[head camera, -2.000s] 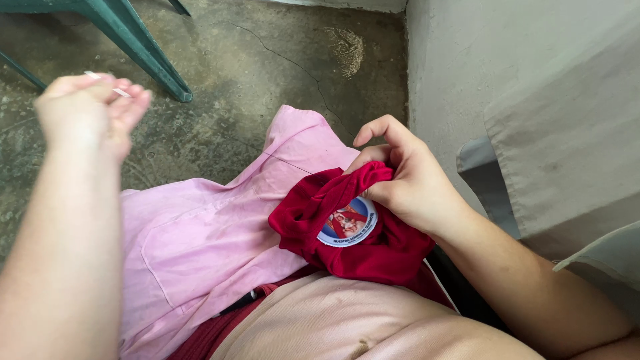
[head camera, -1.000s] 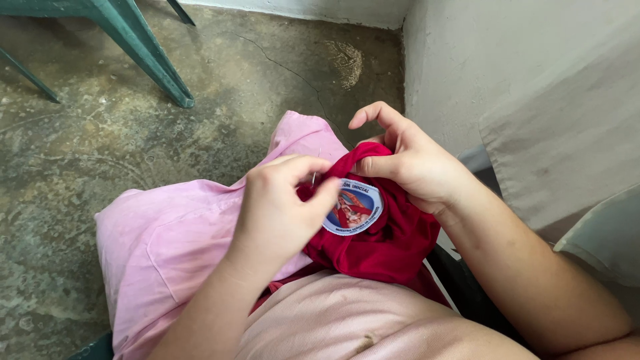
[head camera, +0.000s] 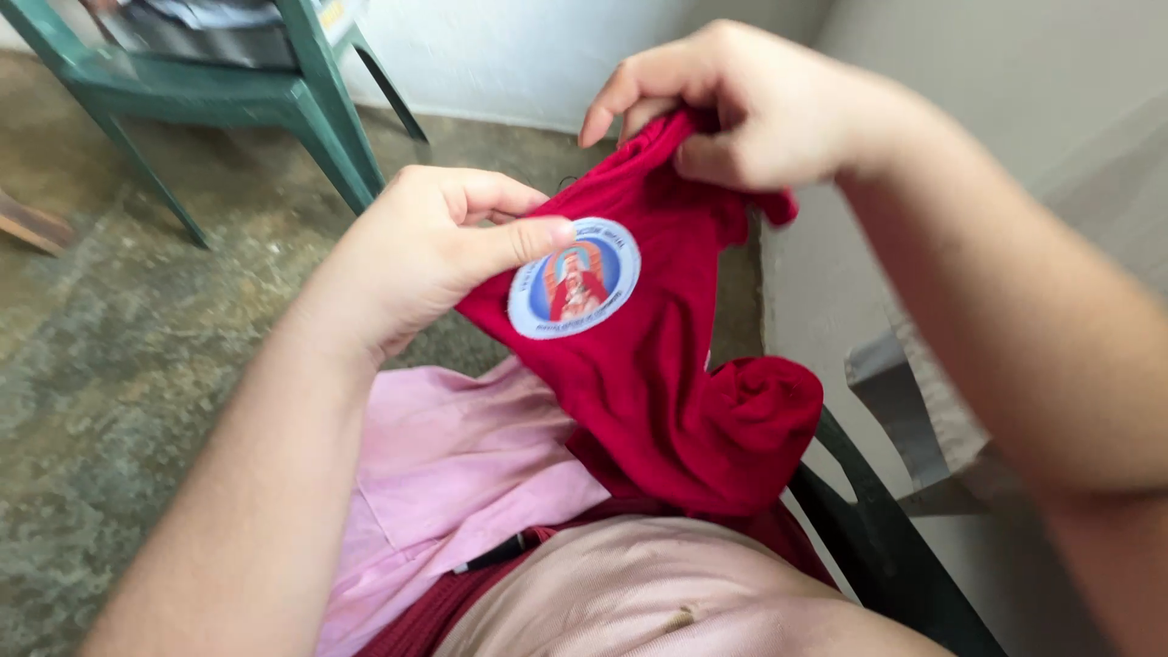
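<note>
Red fabric (head camera: 648, 338) is stretched up between my two hands, its lower part bunched near my waist. My left hand (head camera: 438, 246) pinches its left edge, with the thumb over the rim of a round patch (head camera: 575, 278) that bears a figure and writing. My right hand (head camera: 739, 109) grips the upper edge of the fabric between thumb and fingers. Pink cloth (head camera: 456, 456) lies over my lap, below and left of the red fabric. Whether a needle is in either hand cannot be seen.
A green plastic chair (head camera: 196, 96) with things on it stands at the upper left, near the wall (head camera: 520, 55). Beneath me is a dark chair whose armrest (head camera: 885, 538) shows at the lower right. Grey cloth (head camera: 1077, 219) hangs at the right, behind my right arm.
My left hand went from raised at the left to the red fabric. Since one second ago, both hands have lifted and spread the fabric, and the patch lies more open. The view has shifted.
</note>
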